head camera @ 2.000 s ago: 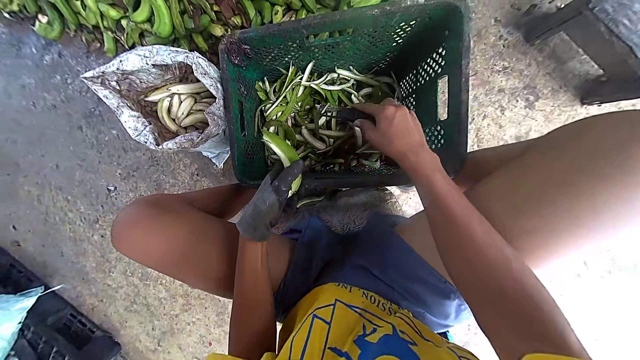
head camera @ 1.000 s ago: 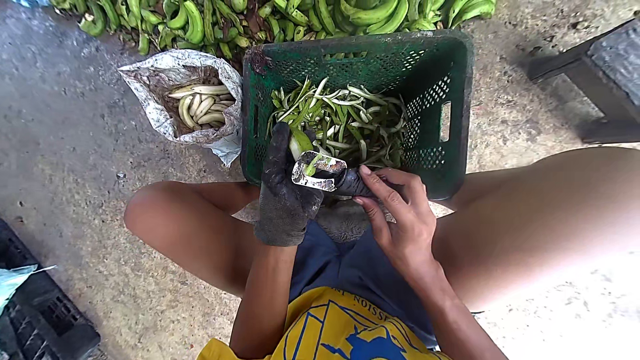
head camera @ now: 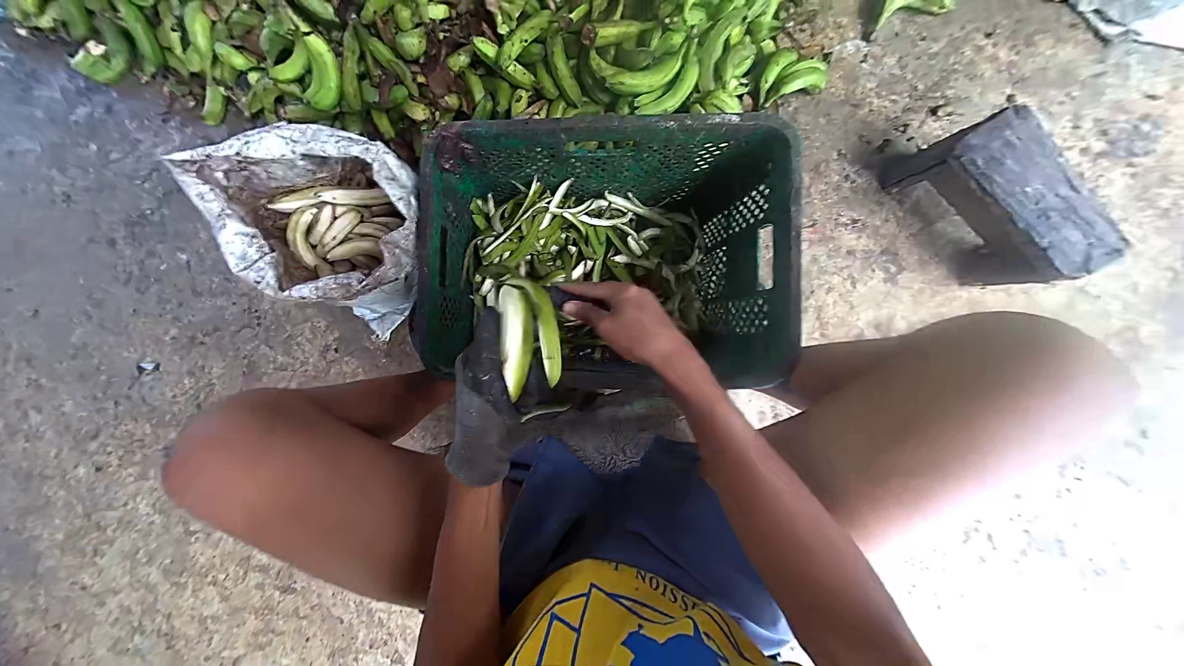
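My left hand (head camera: 488,407), in a dark grey glove, grips a partly peeled green banana (head camera: 515,342) over the near left side of a green plastic crate (head camera: 610,375). A strip of green peel (head camera: 548,338) hangs from the banana's right side. My bare right hand (head camera: 624,319) is closed on a dark handle, mostly hidden by the fingers, just right of the strip; the tool's working end cannot be made out. Green and white peel strips (head camera: 592,231) lie heaped in the crate.
A white woven sack (head camera: 250,259) left of the crate holds peeled bananas (head camera: 338,231). Unpeeled green bananas (head camera: 647,74) are piled beyond the crate. A small dark stool (head camera: 1036,194) stands on the concrete floor to the right. My bent legs flank the crate's near side.
My hands have come apart from their close hold of a second ago, where a shiny blade-like piece showed between them. A peel strip now hangs beside the banana. The view has shifted.
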